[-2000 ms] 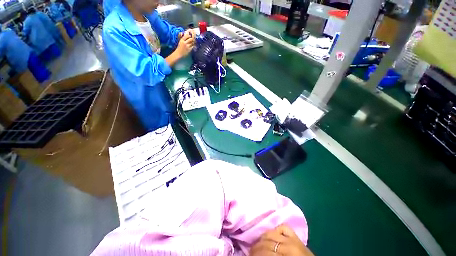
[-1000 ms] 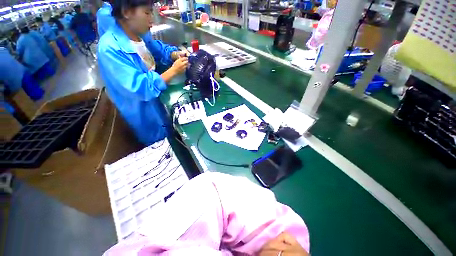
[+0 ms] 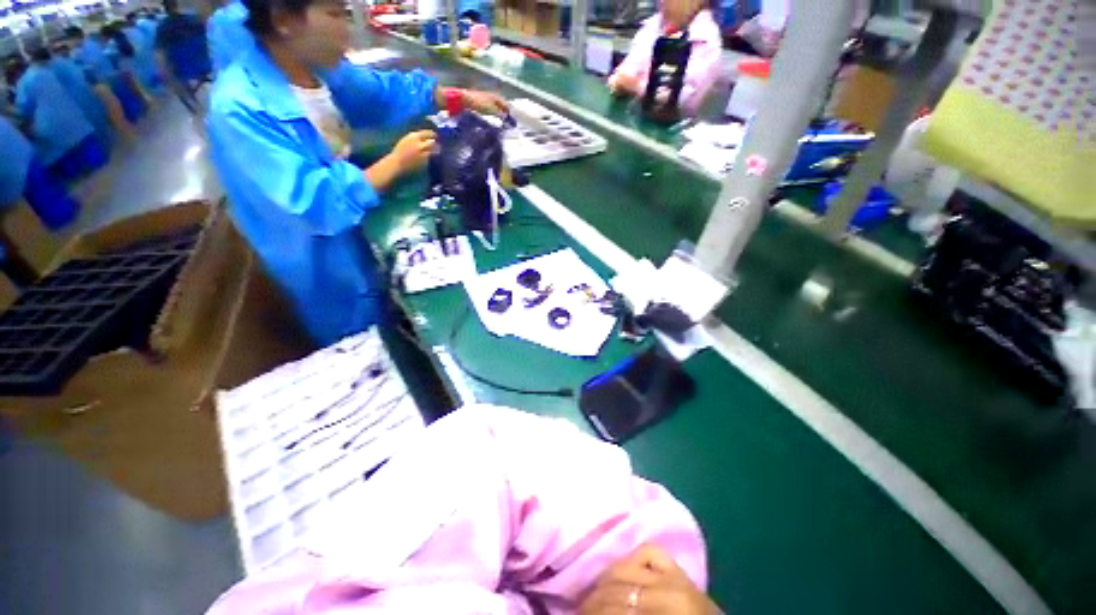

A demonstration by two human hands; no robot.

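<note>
A black smartphone lies on the green bench in front of me. Left of it, round black parts and yellowish bits lie on white paper. A clear bag with dark parts lies beside the post. A thin black cable ends near the phone. My right hand, with a ring, is at the bottom edge against a pink sleeve. It is partly cut off, and its grip cannot be made out. My left hand is not in view.
A white tray with black cables stands left. Beyond are a carton with a black gridded tray, a power strip, a black fan and a person in blue. A metal post rises right of the bag.
The view has shifted, so the bench items sit further left. The person in blue has stretched one arm towards the far white tray. A person in pink now shows across the line.
</note>
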